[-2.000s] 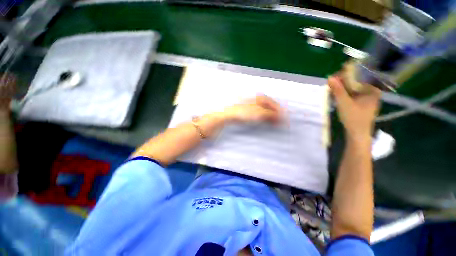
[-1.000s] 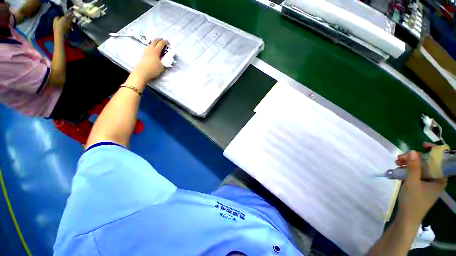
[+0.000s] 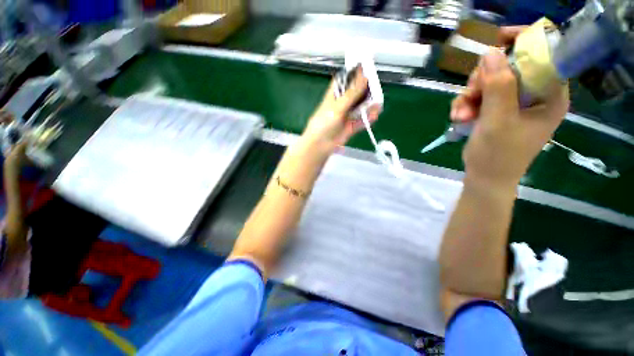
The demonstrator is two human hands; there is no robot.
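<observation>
My left hand (image 3: 338,111) holds a white power adapter (image 3: 374,83) up in the air over the near edge of the green belt. Its open inside is hidden by my fingers and blur. A thin white cord (image 3: 388,154), partly coiled, hangs from it above the pale foam sheet (image 3: 368,236). My right hand (image 3: 507,115) grips the glue gun (image 3: 539,59) at its cream tape wrap, raised at the upper right. The gun's pale pointed nozzle (image 3: 436,144) points down-left, apart from the adapter.
A wrapped grey-white slab (image 3: 156,163) lies at left. The green conveyor belt (image 3: 278,103) runs beyond the bench, with another corded item's white cable (image 3: 591,164) at right. A crumpled white wipe (image 3: 539,272) lies at lower right. Another person's arm (image 3: 15,201) shows at far left.
My left hand has come from the left slab to the middle, lifting the adapter and its cord. My right hand and the gun are raised higher. The view has turned.
</observation>
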